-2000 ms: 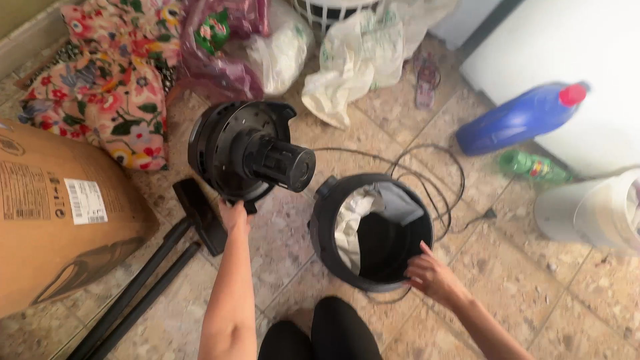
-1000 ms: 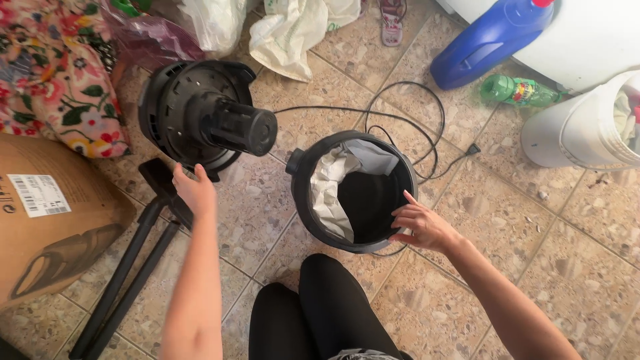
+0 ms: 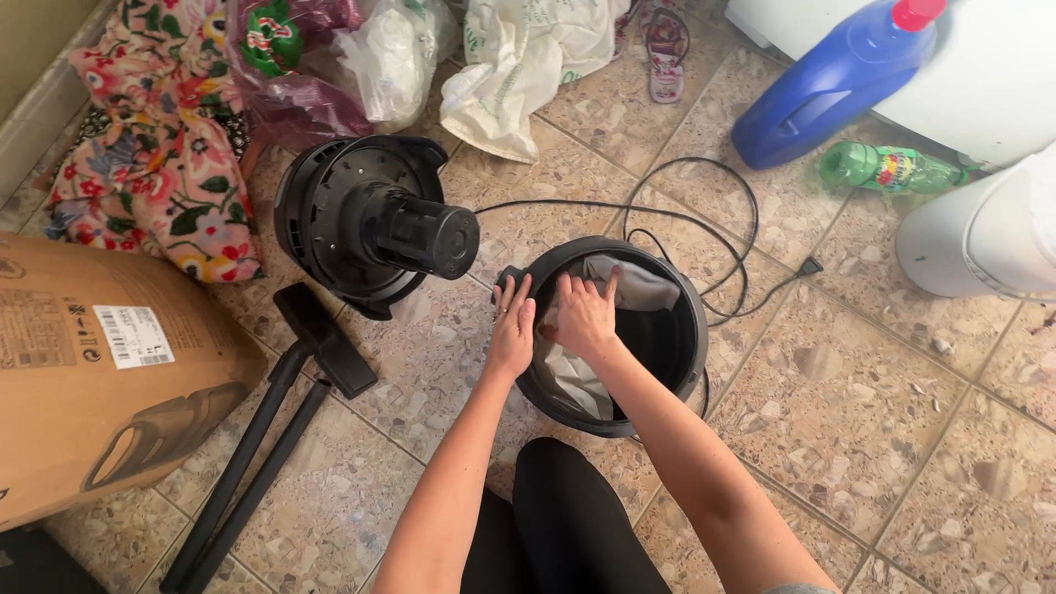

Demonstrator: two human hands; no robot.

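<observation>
The round black vacuum cleaner tank (image 3: 697, 330) stands on the floor in front of my knees, with a whitish-grey dust bag (image 3: 577, 384) lining part of its inside. My left hand (image 3: 513, 330) lies on the left rim of the tank, fingers extended. Inside the tank, my right hand (image 3: 586, 312) is on the bag at the left wall; whether its fingers pinch the cloth cannot be told. The black vacuum motor head (image 3: 355, 223) rests on its side to the upper left, its cylindrical filter cage pointing right. Neither hand touches it.
A floor nozzle (image 3: 326, 342) and black tubes (image 3: 239, 487) lie at left beside a cardboard box (image 3: 124, 412). A power cord (image 3: 747, 239) loops behind the tank. Plastic bags (image 3: 511, 82), floral cloth (image 3: 157, 157), a blue jug (image 3: 825, 91), a green bottle (image 3: 895, 167) and a white bucket (image 3: 957, 239) stand or lie around.
My left hand has left the motor head for the tank's left rim. My right hand has moved from the right rim into the tank, onto the bag.
</observation>
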